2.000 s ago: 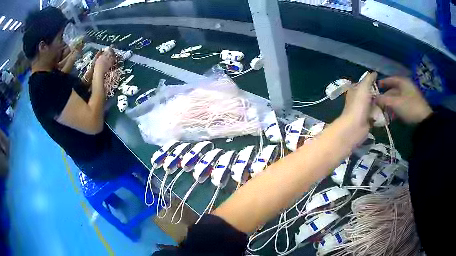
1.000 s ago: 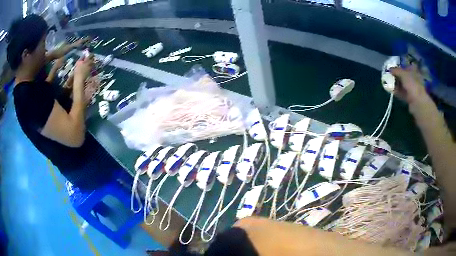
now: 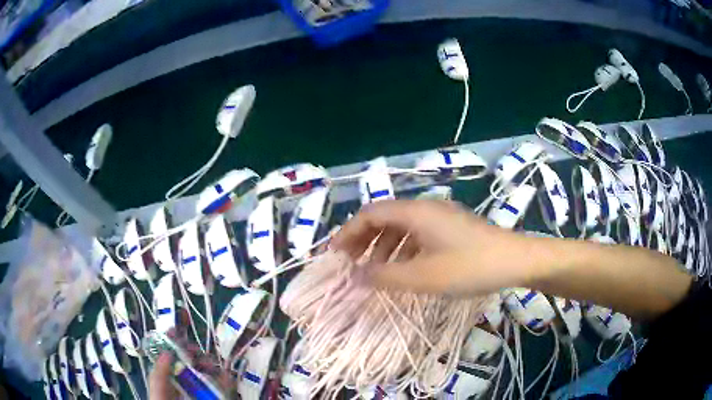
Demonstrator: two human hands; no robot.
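My right hand (image 3: pixel 437 246) reaches in from the right, fingers bent over the top of the pale pink cord pile (image 3: pixel 375 328). Its fingertips touch the cords; whether they pinch one is unclear. My left hand (image 3: pixel 168 379) is at the bottom left, partly cut off and blurred. It holds an open housing with board (image 3: pixel 187 367), with a greenish end and a blue band showing. Units with blue bands and hanging cords, such as this one (image 3: pixel 264 234), stand on edge in rows around the pile.
Units with looped cords lie spaced out on the green belt (image 3: pixel 336 109), beyond the grey rail. A blue bin (image 3: pixel 343 22) with pieces inside is at the top. A clear bag of cords (image 3: pixel 47 293) is at the left, below a grey post (image 3: pixel 51 160).
The view has turned right, and the other worker is out of sight. My right hand has let go of a unit at the belt and come back to the cord pile. My left hand now shows holding a housing.
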